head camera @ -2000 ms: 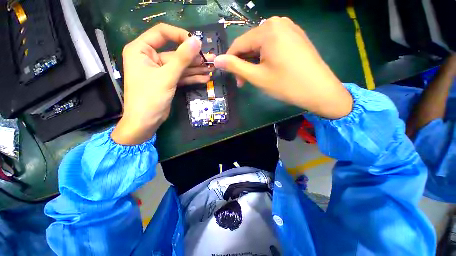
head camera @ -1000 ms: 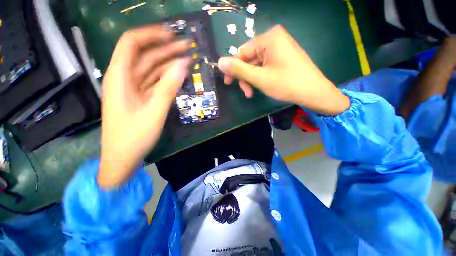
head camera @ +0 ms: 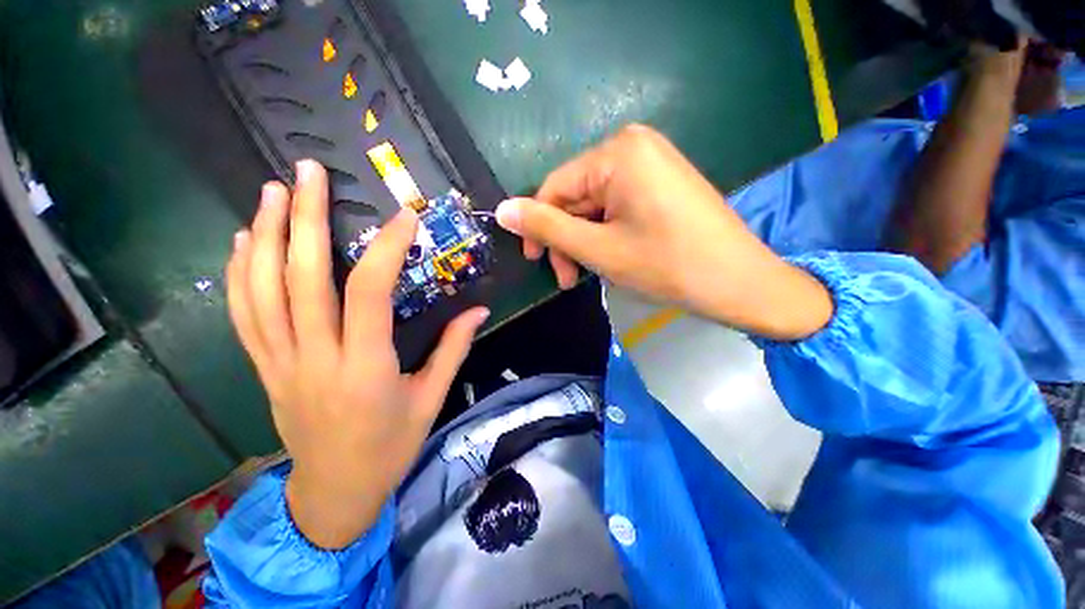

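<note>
A black open phone body (head camera: pixel 321 119) lies tilted on a dark pad (head camera: pixel 179 95), its main board (head camera: pixel 452 238) towards me. An orange-gold flex cable (head camera: pixel 393 173) runs into the board; gold marks line the body above it. My left hand (head camera: pixel 339 345) lies over the lower left of the body, fingers spread, index fingertip at the board, hiding part of it. My right hand (head camera: pixel 648 232) is right of the board, thumb and finger pinching thin tweezers (head camera: pixel 485 215); only the tip shows, at the board's right edge.
Small white pieces (head camera: pixel 502 75) lie on the green bench beyond the phone. Yellow tape (head camera: pixel 817 71) crosses the bench at right. Another person's arm (head camera: pixel 970 179) in a blue sleeve is at far right. A dark tray with a pale edge (head camera: pixel 71 286) is at far left.
The phone now looks larger and more tilted, as the view has shifted. My left hand has moved down onto the board end. My right hand's tweezers have moved from mid-body to the board's edge.
</note>
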